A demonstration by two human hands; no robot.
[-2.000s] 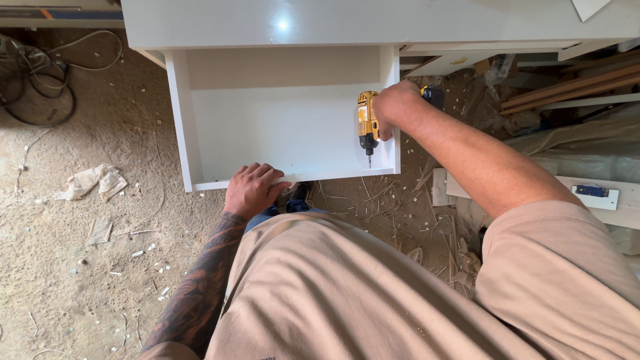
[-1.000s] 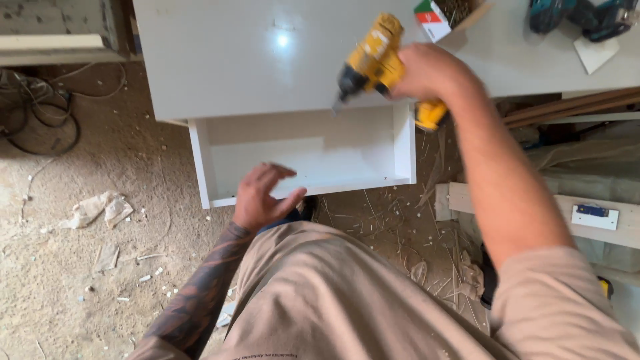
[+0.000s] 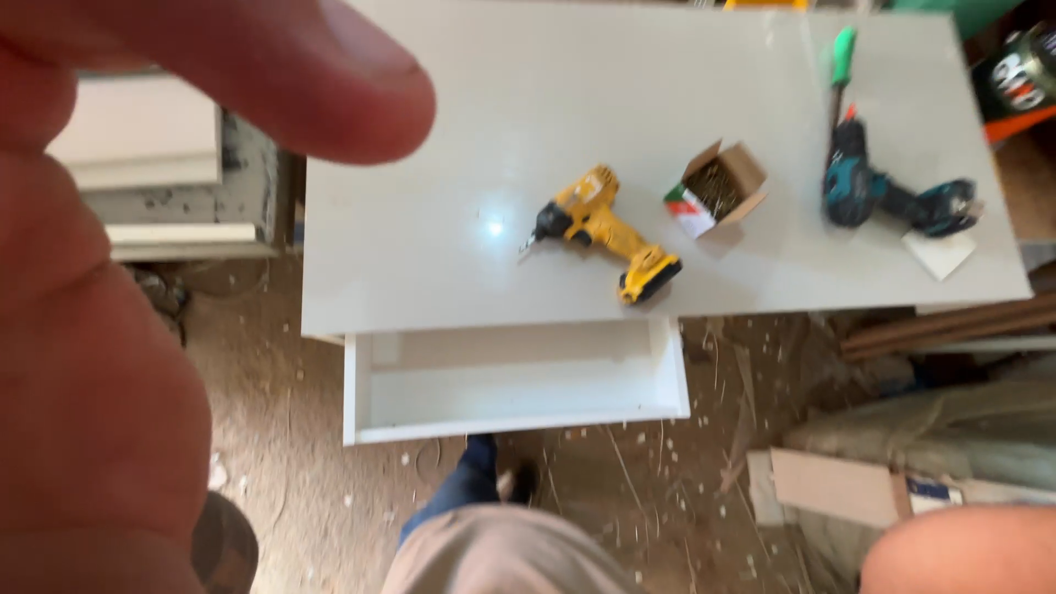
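My left hand (image 3: 124, 313) is raised very close to the camera and fills the left side, blurred, one finger stretched across the top left; nothing shows in its grip, though most of the hand is cut off. Of my right arm only a patch of skin shows at the lower right edge; the right hand is out of frame. A yellow cordless impact driver (image 3: 602, 231) lies on its side on the grey-white tabletop (image 3: 429, 272). Below the table edge, a white drawer (image 3: 511, 388) is pulled part way out. An open cardboard box of screws (image 3: 716, 190) stands right of the driver.
Farther right on the table lie a teal and black cordless driver (image 3: 854, 177), a green-handled tool (image 3: 841, 58) and a small white piece (image 3: 940, 252). Boards (image 3: 949, 326) and a wrapped bundle (image 3: 916, 421) are at the right. Scraps litter the floor (image 3: 610, 511).
The yellow driver, in my right hand before, now lies on the table. My left hand has risen from near the drawer front to the camera, and my right hand has left the view.
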